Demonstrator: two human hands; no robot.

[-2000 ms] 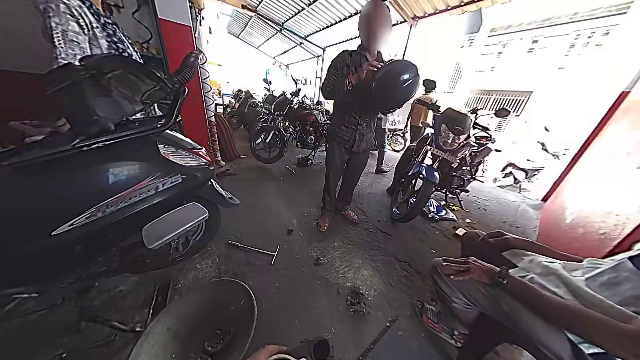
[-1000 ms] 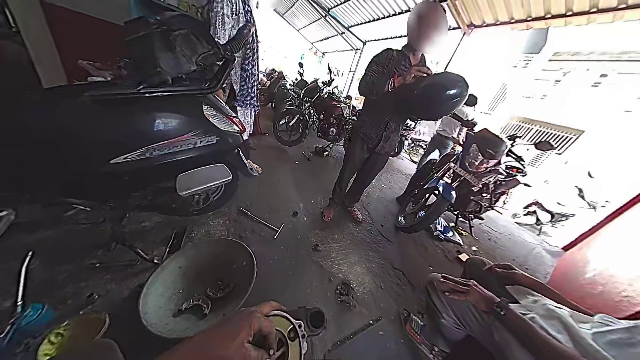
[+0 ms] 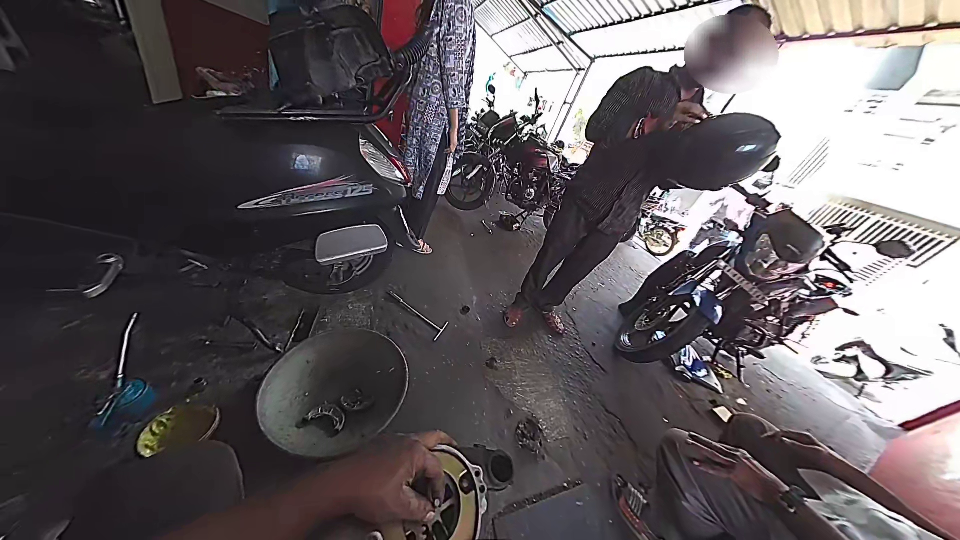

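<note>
My left hand [image 3: 401,480] reaches in from the lower left. Its fingers grip the near edge of a round metal engine part [image 3: 471,491] with a pale rim and an open, spoked inside. A dark cylindrical part [image 3: 499,466] stands just right of it. Beyond my hand, a wide metal bowl [image 3: 289,375] holds curved metal pieces [image 3: 328,417]. The bottom frame edge cuts off the lower side of the round part. My right hand cannot be made out.
A dark scooter [image 3: 300,172] stands at left, above a T-handle wrench [image 3: 416,315] on the floor. A yellow-green dish [image 3: 180,429] and blue container [image 3: 127,401] lie lower left. One person holds a black helmet [image 3: 724,150]; another sits at right [image 3: 720,480]. Motorcycles [image 3: 675,315] stand beyond.
The view has swung, bringing more of the bowl and the round part into sight. My left hand, barely visible two seconds ago, now shows over the round part. The standing person has bent lower over the helmet.
</note>
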